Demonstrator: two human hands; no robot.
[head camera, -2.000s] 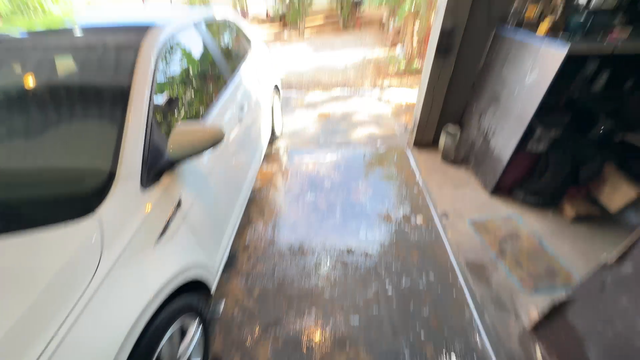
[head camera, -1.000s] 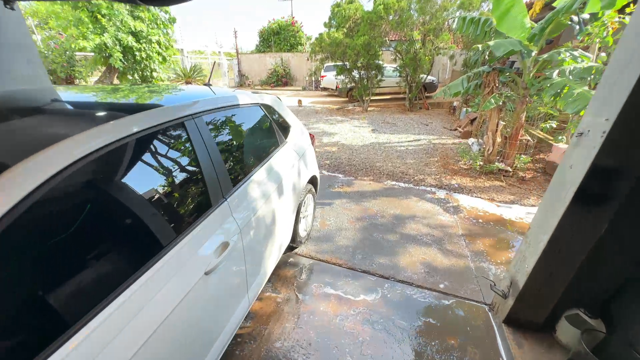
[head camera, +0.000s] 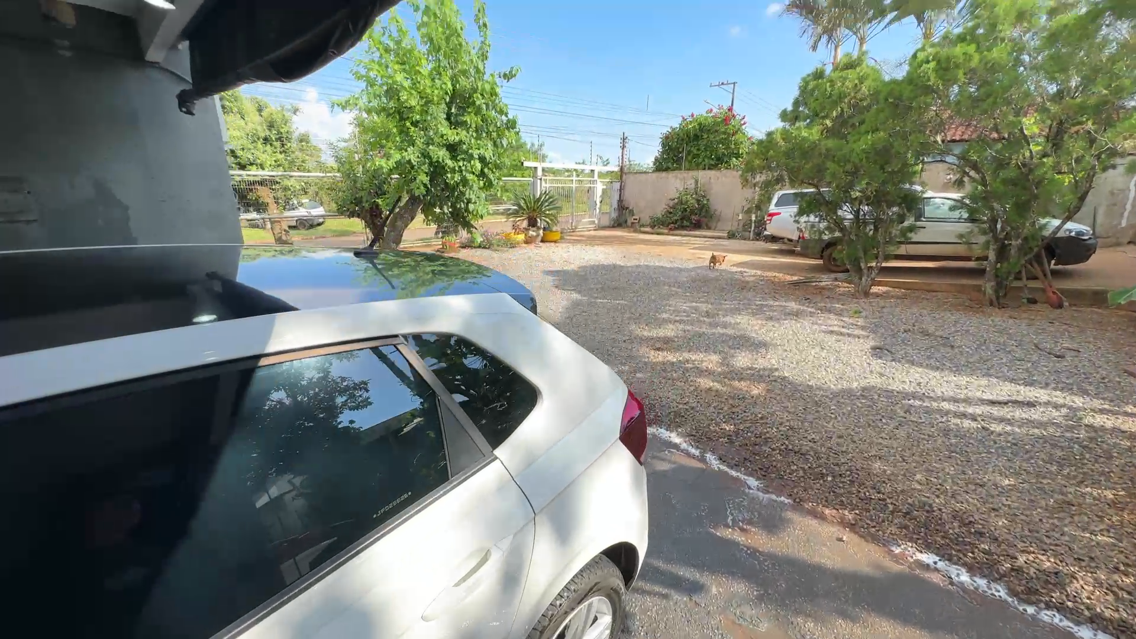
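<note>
Neither my left hand nor my right hand shows in the head view. A white hatchback car (head camera: 568, 497) fills the left and lower middle, its rear toward the gravel. Its dark roof (head camera: 382, 273) reflects the tree and sky. The tinted rear door window (head camera: 346, 444) is closed and bears small writing near its lower corner. Below it are the door handle (head camera: 457, 581) and part of the rear wheel (head camera: 586, 612). A red tail light (head camera: 633, 426) sits at the car's rear corner.
Wet pavement (head camera: 710, 550) runs beside the car, with a white foamy line (head camera: 967, 581) along the gravel yard (head camera: 887, 417). A small brown dog (head camera: 717, 260) stands on the gravel. Farther off are a parked pickup truck (head camera: 945, 226), trees, a wall (head camera: 674, 197) and a white gate (head camera: 572, 200).
The view has moved forward along the car and turned left toward the yard. The car's rear corner now appears nearer, and the gate and dog are in view.
</note>
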